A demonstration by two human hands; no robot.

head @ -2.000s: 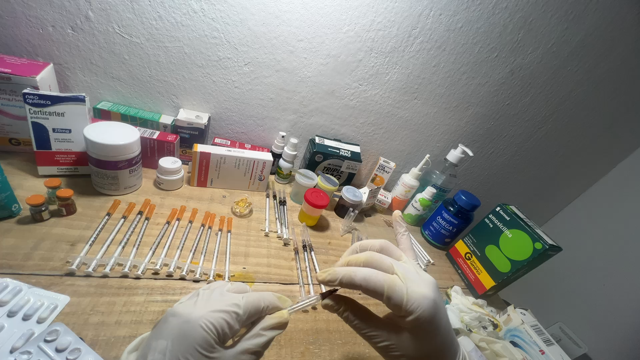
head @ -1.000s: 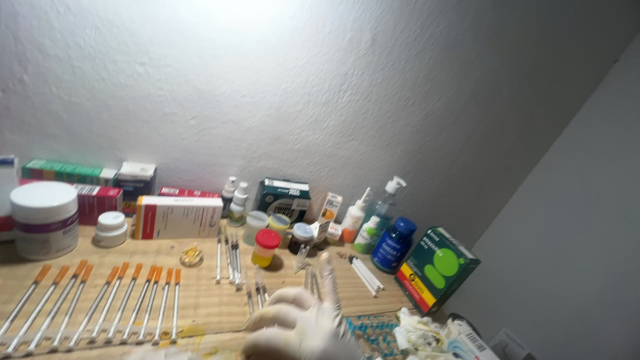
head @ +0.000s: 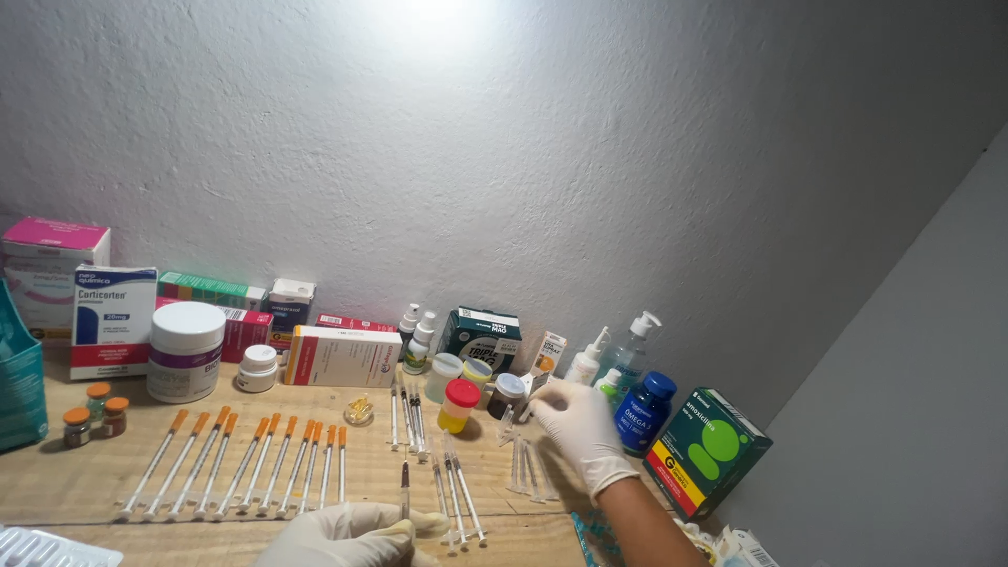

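My left hand, in a white glove, holds a small syringe upright at the bottom centre; its barrel has dark contents near the top. My gloved right hand is at the right of the table, its thumb and forefinger pinched together on a small clear piece, too small to name. Beside those fingers stands a dark-filled cup with a pale lid. Below them lie several thin syringes. Between the hands lie more syringes, and left of them a row of orange-capped syringes.
A red-lidded cup of yellow liquid stands mid-table. Medicine boxes, a white tub and pump bottles line the wall. A blue bottle and green box are right; vials and blister packs left.
My hands were together at the front two seconds ago; now they are apart, the right one farther back near the cups and bottles. My left hand has come back into view. The view has shifted.
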